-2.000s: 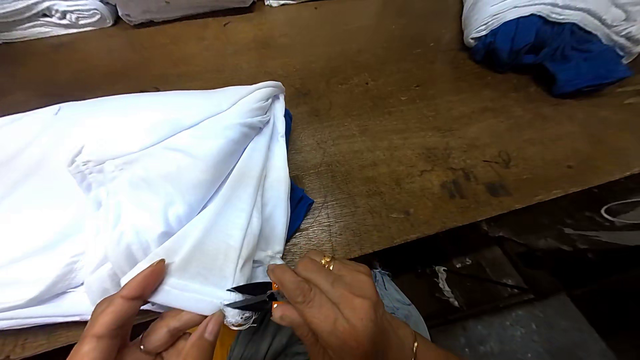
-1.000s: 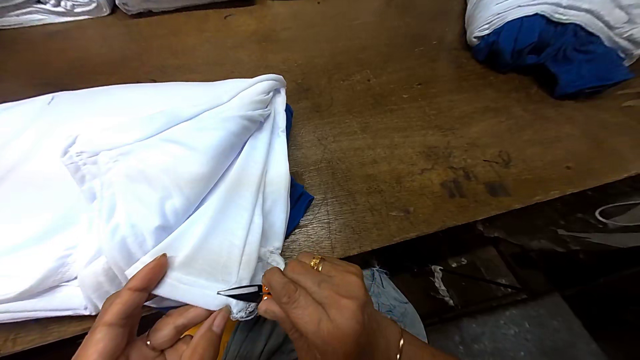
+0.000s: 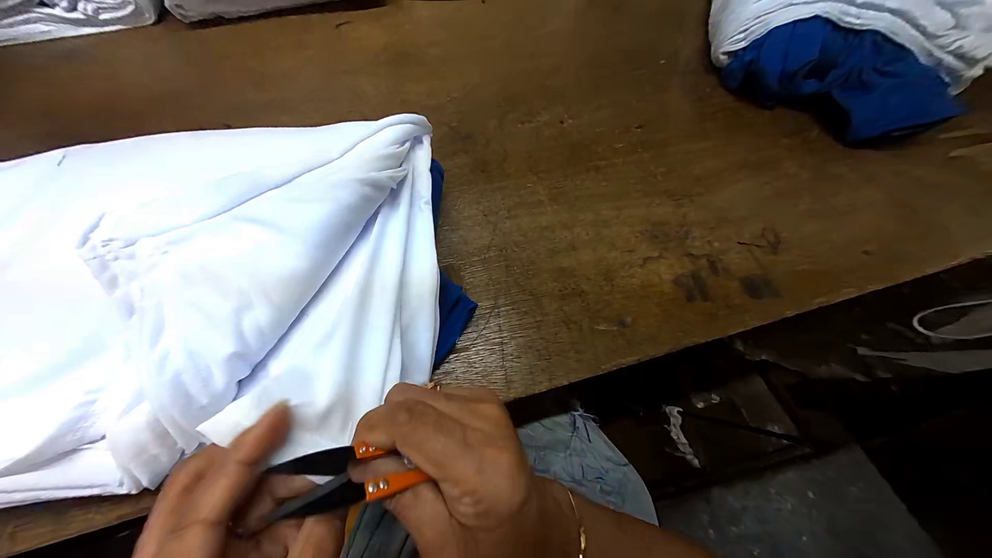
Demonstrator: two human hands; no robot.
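Thread snips [image 3: 387, 469] with orange handles and black blades are held in my right hand [image 3: 465, 465], blades parted and pointing left. Their tips lie over the fingers of my left hand [image 3: 240, 488], which is at the near edge of a white garment [image 3: 225, 287]. The left fingers are spread and slightly blurred; whether they pinch any cloth is hidden. The white cloth lies folded on the wooden table, and blue cloth [image 3: 453, 314] sticks out from under its right side.
The wooden table [image 3: 589, 194] ends in a slanting front edge at the lower right. White cloth over blue cloth [image 3: 837, 74] lies at the back right. Folded white cloth [image 3: 77, 15] is at the back left. Below the edge are pale blue fabric [image 3: 589, 457] and a dark floor area.
The garment's near hem, pinched by my left fingers before, is no longer plainly held. The snips' blades, closer together one second ago, are now wide apart over the left fingers.
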